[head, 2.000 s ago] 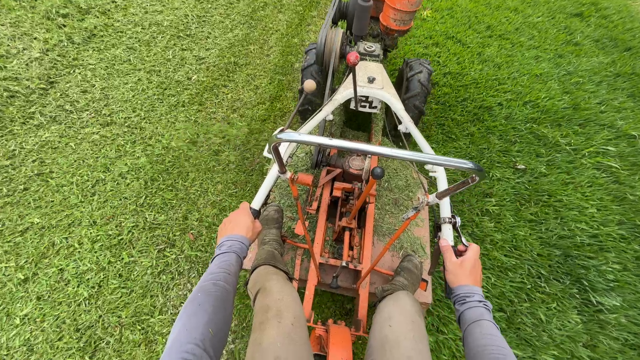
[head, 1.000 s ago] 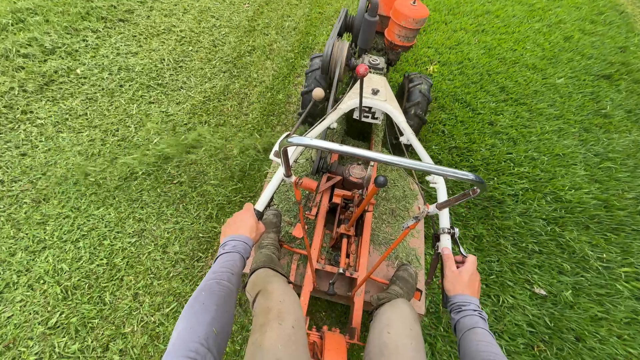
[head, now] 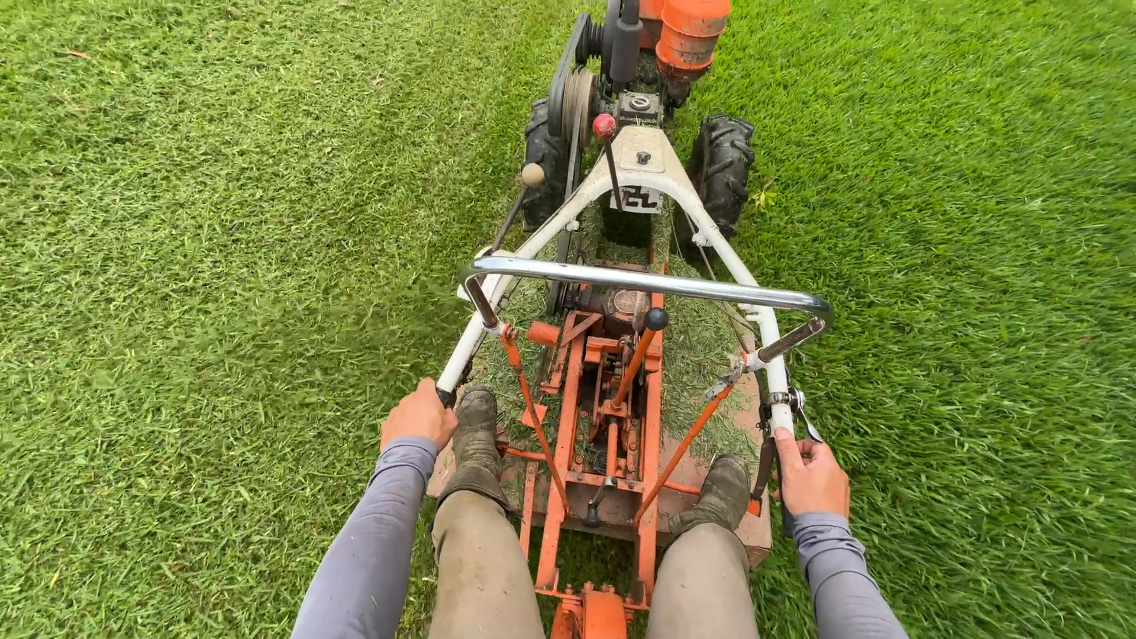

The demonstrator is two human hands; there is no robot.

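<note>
My left hand [head: 420, 417] is closed around the black grip at the end of the left white handlebar [head: 463, 355]. The right bar's grip is in my right hand [head: 809, 475], just below a small metal lever [head: 808, 417]. Between the bars a chrome crossbar [head: 648, 280] spans the two-wheeled walking tractor. Under it are an orange steel frame [head: 650, 444] and an orange lever with a black knob [head: 656, 319]. A red-knobbed lever [head: 604, 126] and a tan-knobbed lever [head: 532, 175] stand farther forward. My boots [head: 723, 488] rest on the mower deck.
Black lugged tyres [head: 723, 169] flank the front, with a belt pulley [head: 579, 102] and an orange canister [head: 692, 35] ahead. Cut clippings [head: 706, 355] cover the deck. Short mown grass [head: 222, 266] lies left; taller, darker grass [head: 976, 266] stands right.
The machine has moved forward over the grass, with both hands staying on the handlebar grips. More of the orange canister and engine end shows at the top than two seconds ago.
</note>
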